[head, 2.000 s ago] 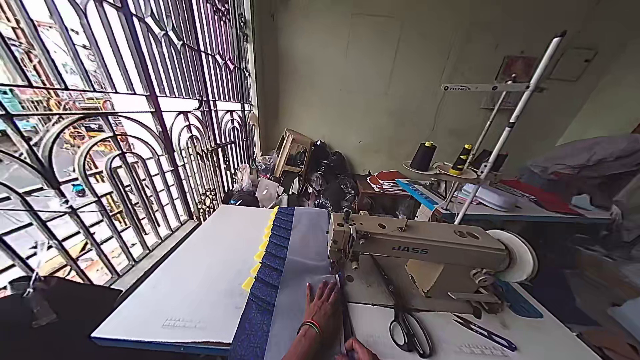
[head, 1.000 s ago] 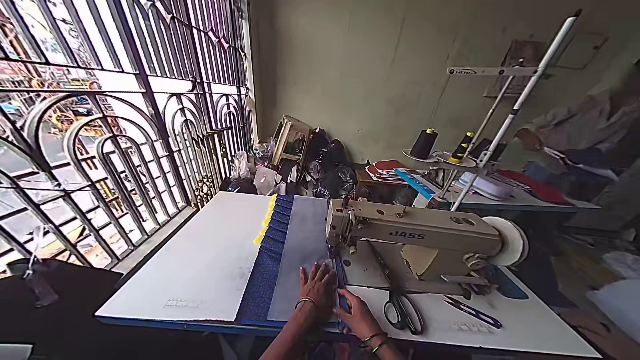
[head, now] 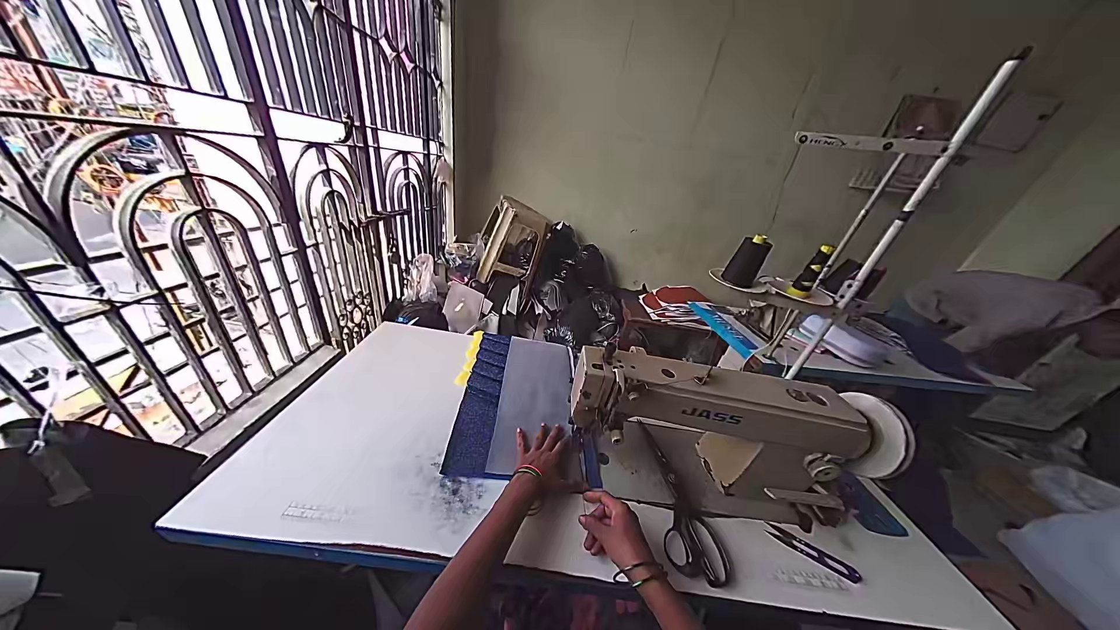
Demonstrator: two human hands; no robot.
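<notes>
My left hand [head: 544, 457] lies with fingers spread on a grey sheet [head: 535, 385] beside the needle area of a JASS sewing machine [head: 717, 416]. Beneath and left of that sheet shows dark blue fabric [head: 477, 424], with yellow pieces [head: 470, 359] along its far left edge. My right hand [head: 611, 523] is curled near the close end of a narrow blue strip [head: 592, 462] that runs toward the needle. Thumb and forefinger are pinched there, but what they hold is too small to tell. Black-handled scissors [head: 693, 534] lie right of my right hand, against the machine bed.
Thread snips [head: 814, 553] lie on the white table [head: 350, 420] at the right. Behind the machine rise a thread stand [head: 910, 210] and black thread cones [head: 748, 261]. Black plastic bags [head: 588, 315] are heaped by the wall. A window grille [head: 254, 175] borders the left side.
The blue fabric and grey sheet have moved away from me along the table, and their near edge now shows on the tabletop. My right hand has drawn back toward the table's front edge.
</notes>
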